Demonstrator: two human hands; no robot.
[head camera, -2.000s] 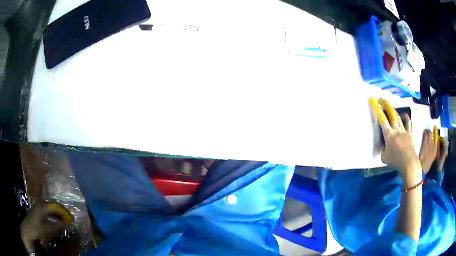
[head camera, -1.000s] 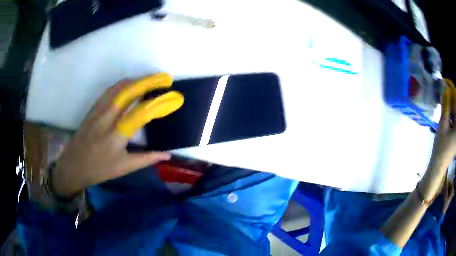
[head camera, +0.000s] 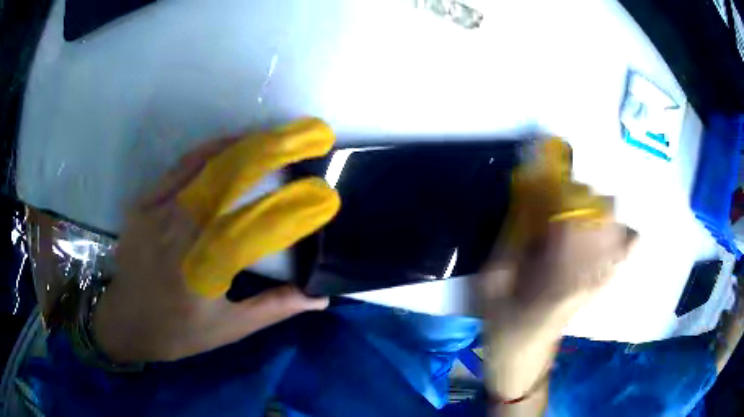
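A black glossy smartphone (head camera: 408, 216) lies front up, near the front edge of the white mat, with pale reflections on its screen. My left hand (head camera: 220, 244), with yellow cots on two fingers, grips its left end, fingers over the face and thumb at the near edge. My right hand (head camera: 555, 236), also with yellow cots, is blurred and curled around its right end, covering that end. Whether anything else is in the right hand cannot be seen.
Another dark phone (head camera: 98, 15) is cut off at the top left. A speckled tool handle (head camera: 450, 11) lies at the top. A white packet with turquoise stripes (head camera: 650, 118) and a blue basket (head camera: 719, 175) are at right. A dark slab (head camera: 699, 287) lies at the lower right.
My right hand has come from the far right onto the smartphone's right end. My left hand still grips the left end. The view has shifted, moving the packet and basket rightward.
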